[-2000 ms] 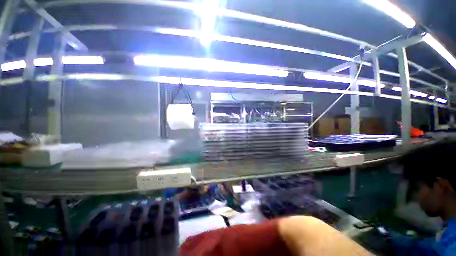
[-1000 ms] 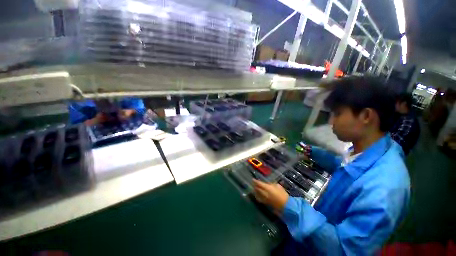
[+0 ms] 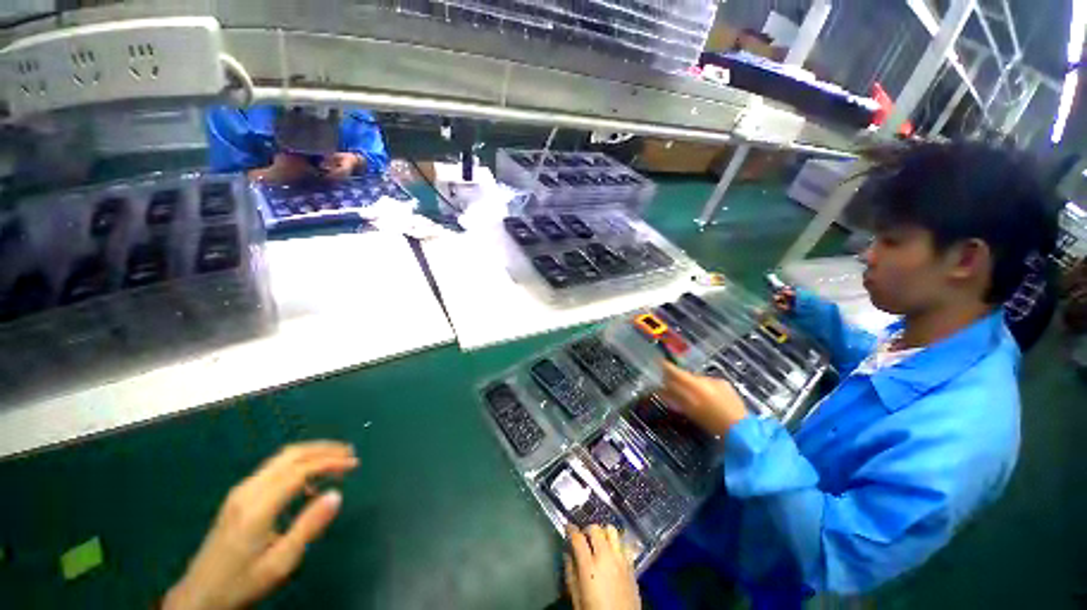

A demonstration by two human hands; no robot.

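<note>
A clear phone tray (image 3: 533, 467) lies on the green bench, with black keypad phones (image 3: 515, 417) face up in its pockets. My left hand (image 3: 265, 518) is over the bench to the left of the tray, empty, thumb and fingers apart. My right hand (image 3: 600, 567) is at the tray's near corner, its fingertips at the lower end of a phone with a pale screen (image 3: 572, 491). I cannot tell whether it grips the phone or the tray edge.
A person in a blue smock (image 3: 882, 417) at the right reaches over the tray with an orange-framed phone (image 3: 651, 325). Stacked filled trays (image 3: 256, 280) stand on white boards (image 3: 346, 292) at the far side. A power strip (image 3: 113, 66) hangs above. A green sticker (image 3: 81, 558) lies at the left.
The view has turned down and right to the bench. Both my hands have come into view at the bottom, and more of the phone tray shows.
</note>
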